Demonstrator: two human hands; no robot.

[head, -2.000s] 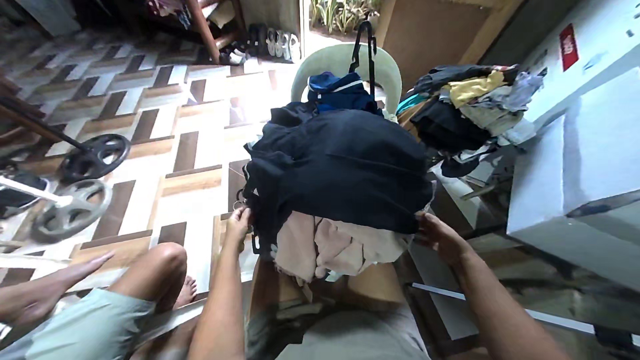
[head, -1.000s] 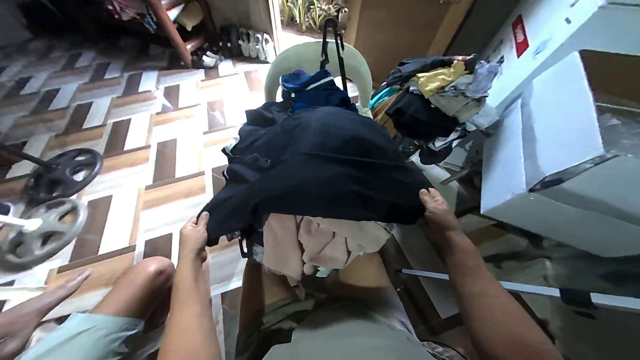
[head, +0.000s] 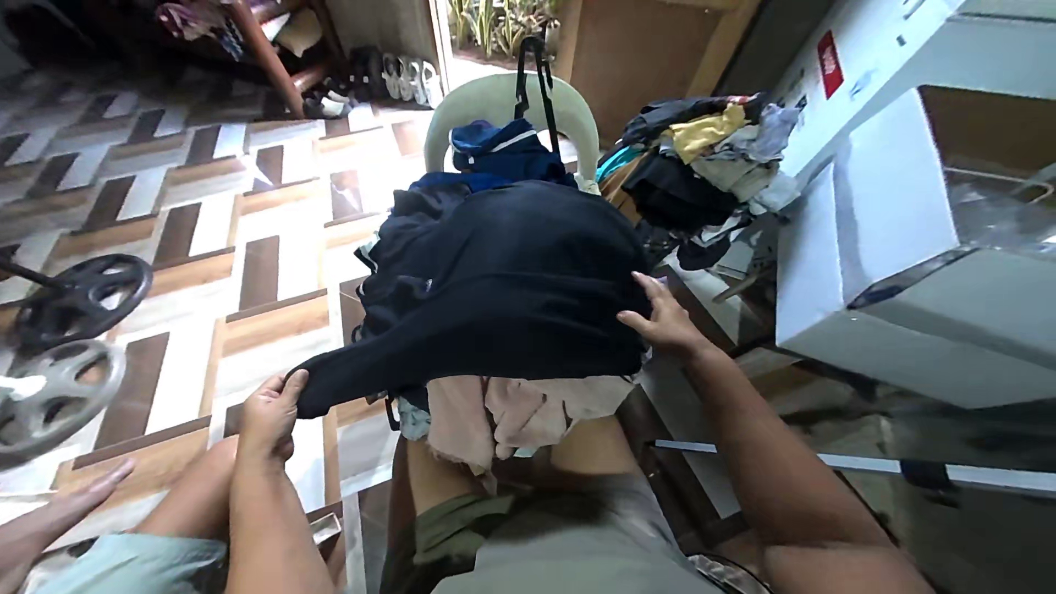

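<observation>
A dark garment [head: 528,280] lies spread over a pile of clothes heaped on a pale plastic chair [head: 577,111] in front of me. My left hand [head: 276,408] pinches a corner of it, pulled out to the left beyond the pile. At the pile's right side my right hand [head: 660,318] rests on the garment with thumb and fingers apart. Pinkish-beige cloth [head: 528,412] hangs out below the dark garment, above my knees. Blue folded clothing [head: 507,153] sits toward the chair's back, beside a black strap or hanger [head: 538,91].
More clothes [head: 701,165] are heaped at the right, next to a large white box [head: 883,239]. Another person's bare leg [head: 190,487] is at the lower left. Wheel-like discs [head: 82,301] stand at the left edge. Shoes [head: 404,78] line the wall on the tiled floor [head: 272,239].
My left hand has moved outward to the left, stretching the garment's corner. My right hand, which gripped the garment's right edge a second ago, now lies open farther up the pile.
</observation>
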